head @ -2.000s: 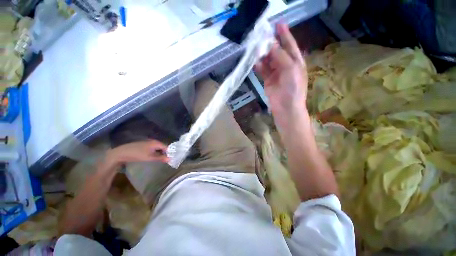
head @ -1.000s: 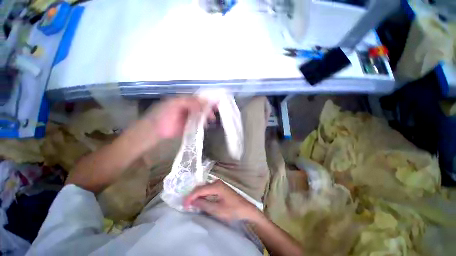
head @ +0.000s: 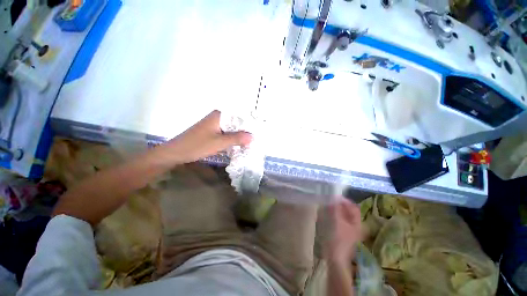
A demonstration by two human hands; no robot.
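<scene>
The white lace trim (head: pixel 245 173) lies over the front table edge and hangs a little below it. My left hand (head: pixel 216 137) holds the lace at the table edge, thumb and fingers closed on it. My right hand (head: pixel 345 222) is blurred, below the table edge at the right. A thin, pale, sheer strip (head: pixel 309 189) runs from the lace toward it; whether my right hand grips it is unclear. The sewing machine (head: pixel 416 69) stands behind, its needle area (head: pixel 314 78) in bright light beyond my left hand.
Blue-handled snips (head: pixel 399 145) lie beside a black phone (head: pixel 417 167) at the right table edge. A small dark tray (head: pixel 471 173) with red and green bits is farther right. Yellowish cloth (head: pixel 422 231) is heaped below. A blue-edged machine table (head: pixel 86 46) is at the left.
My left hand has moved up with the lace onto the table edge. My right hand has moved from my lap to the right. The view has shifted, showing more of the machine.
</scene>
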